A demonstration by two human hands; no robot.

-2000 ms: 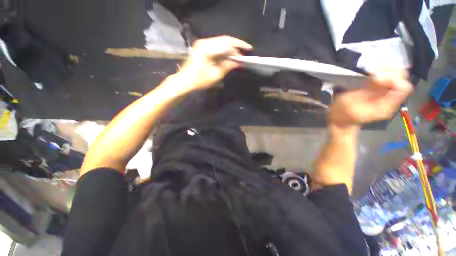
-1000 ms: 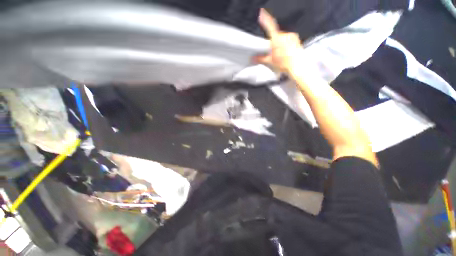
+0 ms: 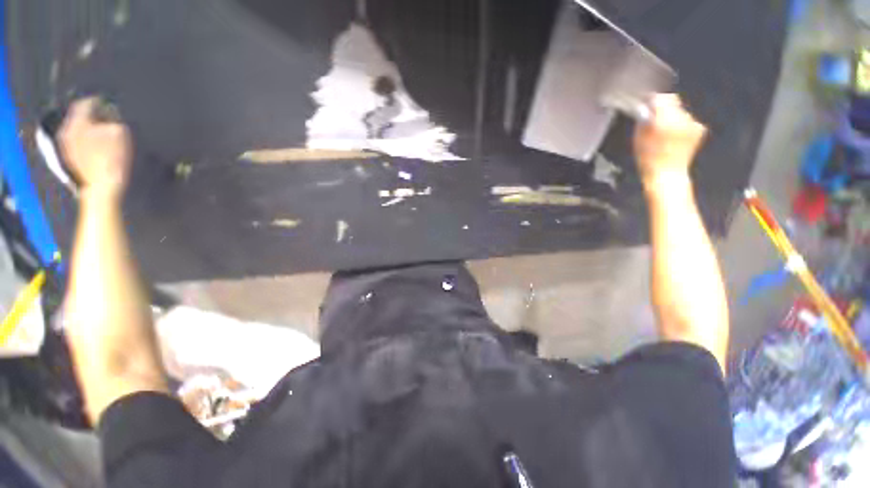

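My left hand (image 3: 93,148) is curled at the left side of the black-covered table (image 3: 382,253), beside a thin white strip (image 3: 54,157). It is blurred, and what is in its fingers is unclear. My right hand (image 3: 672,138) is raised at the right, its fingers closed on a blurred pale cloth edge (image 3: 630,100). Dark cloth (image 3: 229,67) spreads across the upper left. A ragged white scrap (image 3: 353,95) lies in the middle. A light grey piece (image 3: 565,105) lies left of my right hand. A thin white line runs above it.
A blue tube (image 3: 21,176) and a yellow pole (image 3: 21,307) are at the left. A yellow-orange pole (image 3: 806,276) stands out at the right. A whitish cloth or sack (image 3: 234,348) lies below the table edge. Blurred shiny plastic (image 3: 777,410) lies at lower right.
The long grey-white cloth that swept across the upper left is no longer seen there. My left hand has come into view. My right hand is farther right. The view has turned toward the table's middle.
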